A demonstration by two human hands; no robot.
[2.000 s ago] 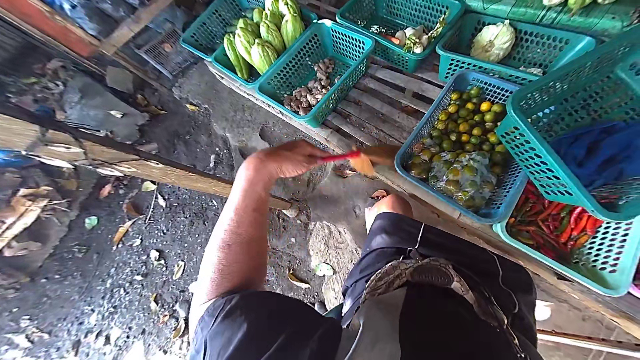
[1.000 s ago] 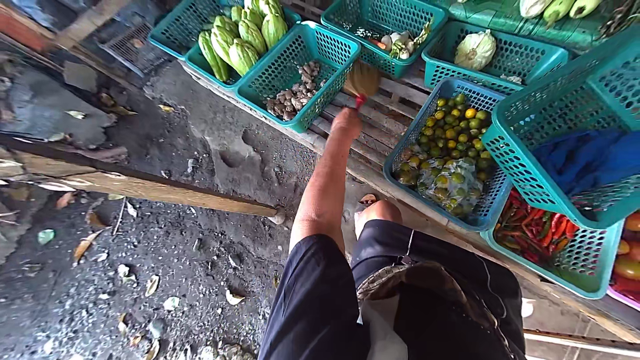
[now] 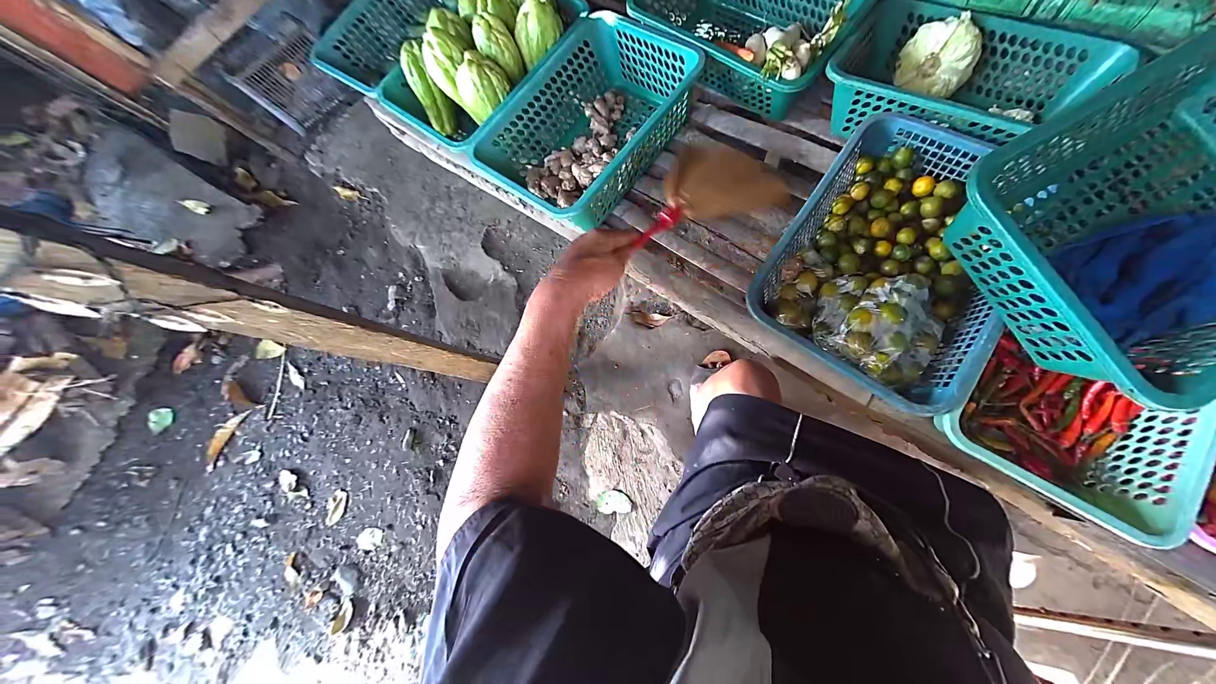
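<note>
My left hand (image 3: 591, 270) is closed on the red handle (image 3: 657, 226) of a small brush. Its brown head (image 3: 727, 182), blurred, is over the wooden slats of the stand, between a teal basket of ginger (image 3: 581, 157) and a blue basket of small green and yellow citrus fruits (image 3: 879, 223). A clear plastic bag (image 3: 879, 323) with more such fruits lies in the blue basket. My right hand is out of view.
Baskets of green chayote (image 3: 480, 62), garlic (image 3: 781, 47), cabbage (image 3: 939, 55) and red chilies (image 3: 1069, 408) stand around. A tilted teal basket (image 3: 1007, 237) holds blue cloth (image 3: 1145, 275). A wooden beam (image 3: 313, 332) crosses the littered ground at left.
My left hand with the brush first reached up between the ginger and citrus baskets, then came back toward the stand's front edge. The baskets have stayed in place.
</note>
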